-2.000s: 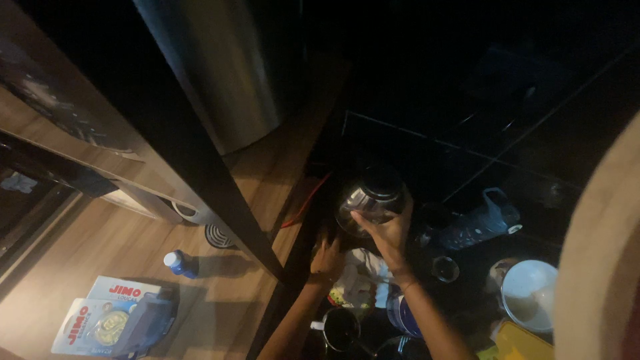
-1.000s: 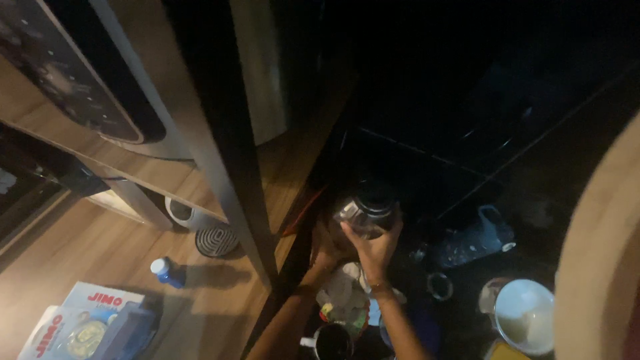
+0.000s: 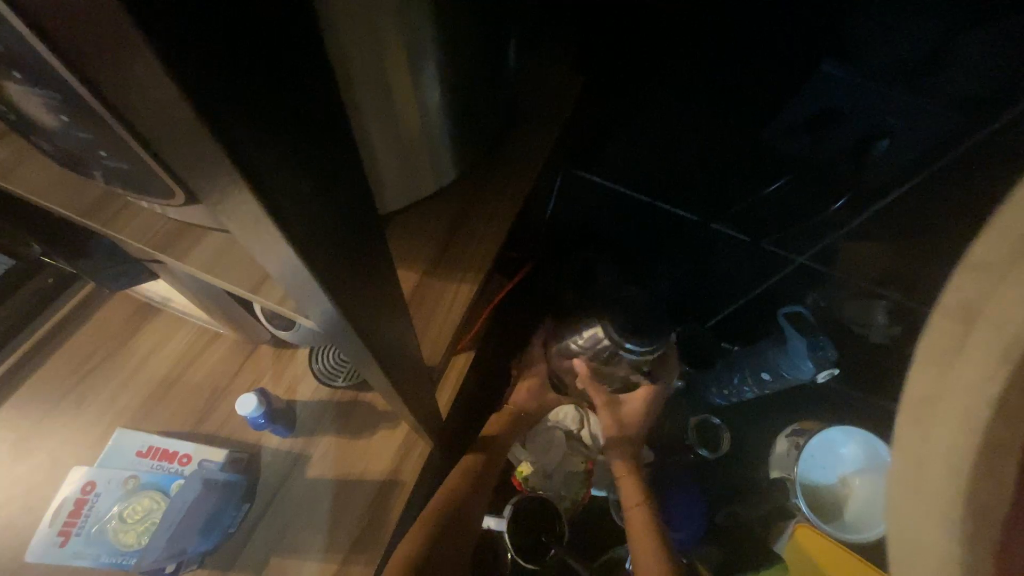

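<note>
My left hand (image 3: 538, 384) and my right hand (image 3: 628, 400) hold a clear, rounded container (image 3: 608, 352) with a dark upper part between them; the dim light hides its exact kind. The left hand is against its left side, while the right hand has its thumb on the front and its fingers on the right side. Just below the hands lies a crumpled plastic bag (image 3: 552, 460) with pale stuff in it. A dark mug (image 3: 534, 530) stands near my left forearm. Right of my right hand is a small clear ring-shaped item (image 3: 709, 436).
A clear plastic bottle with a handle (image 3: 768, 368) lies at the right, above a light blue bowl (image 3: 844, 480) and a yellow object (image 3: 828, 552). On the wooden surface at left are JIMO boxes (image 3: 120, 512) and a small blue bottle with a white cap (image 3: 268, 412). A shelf post (image 3: 320, 264) crosses nearby.
Both hands stay around the clear container. My left hand, lower and apart from it two seconds ago, is now against its side. The view has shifted somewhat.
</note>
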